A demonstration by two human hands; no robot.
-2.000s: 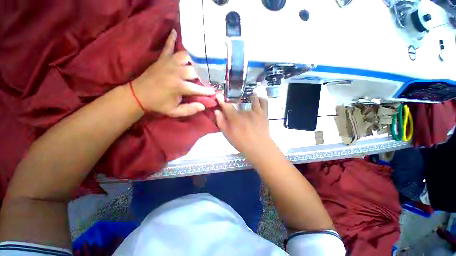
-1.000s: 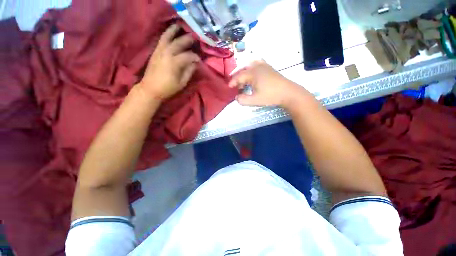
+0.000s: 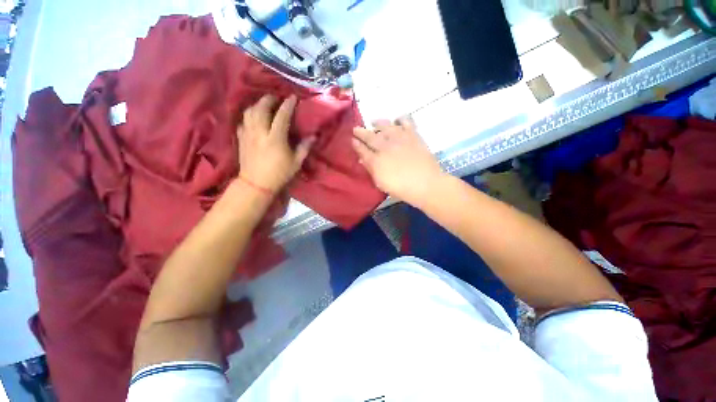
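A dark red garment piece [image 3: 173,149] spreads over the left of the table and hangs past its front edge. A white label [image 3: 118,114] shows on it. Its right edge runs under the presser foot and needle area [image 3: 339,71]. My left hand [image 3: 269,145] lies on the cloth left of the needle, fingers slightly spread, pressing it. My right hand [image 3: 396,157] rests at the cloth's right edge, just below the needle, its fingertips touching the edge. Whether those fingers pinch the edge is not clear.
A black smartphone [image 3: 479,47] lies right of the needle, with a small tan square [image 3: 540,88] beside it. Tan strips [image 3: 604,35] are heaped farther right, near green scissors handles [image 3: 699,14]. A measuring tape [image 3: 581,106] runs along the front edge. More red garments [image 3: 652,228] lie below right.
The view has shifted and turned. My right hand has flattened out at the cloth's edge. The cloth near the front edge lies smoother, its corner now over the table edge.
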